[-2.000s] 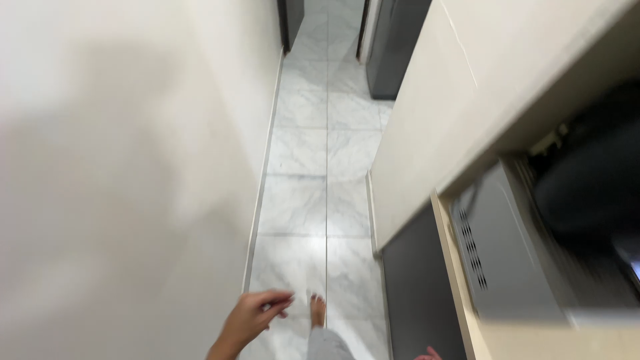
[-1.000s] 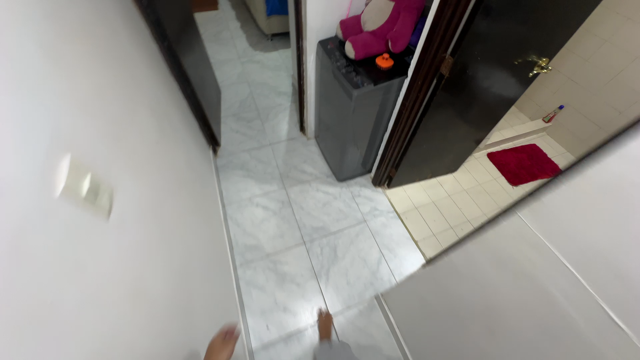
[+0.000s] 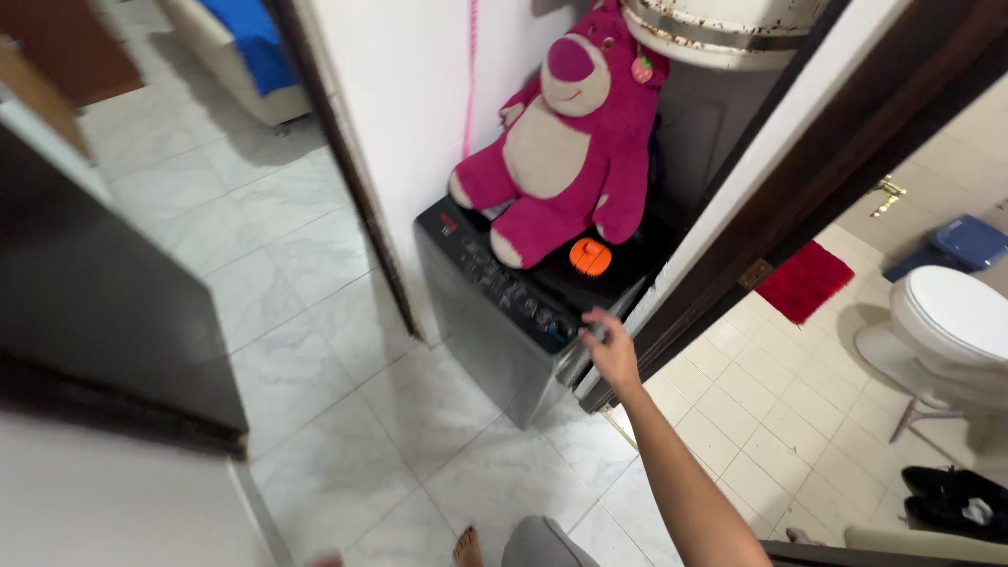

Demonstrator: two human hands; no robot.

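My right hand [image 3: 610,350] reaches out over the front right corner of a grey top-loading washing machine [image 3: 480,323], its fingers apart and nothing in them. Just beyond it, an orange scalp brush with short bristles [image 3: 591,257] lies on the dark lid. A large magenta plush bear [image 3: 559,142] with a cream belly sits on the lid behind the brush, leaning back. Only a blurred bit of my left hand [image 3: 324,560] shows at the bottom edge, so its fingers are hidden.
A dark door frame [image 3: 709,268] stands right of the machine, with a toilet [image 3: 957,315], red mat [image 3: 805,282] and black shoes [image 3: 953,500] beyond. At left is a dark door [image 3: 118,268]. A rusty white cylindrical tank [image 3: 724,31] hangs above the machine.
The view has moved down the hallway, up to the washing machine. My right arm now stretches towards the machine's top; one second ago it was out of view.
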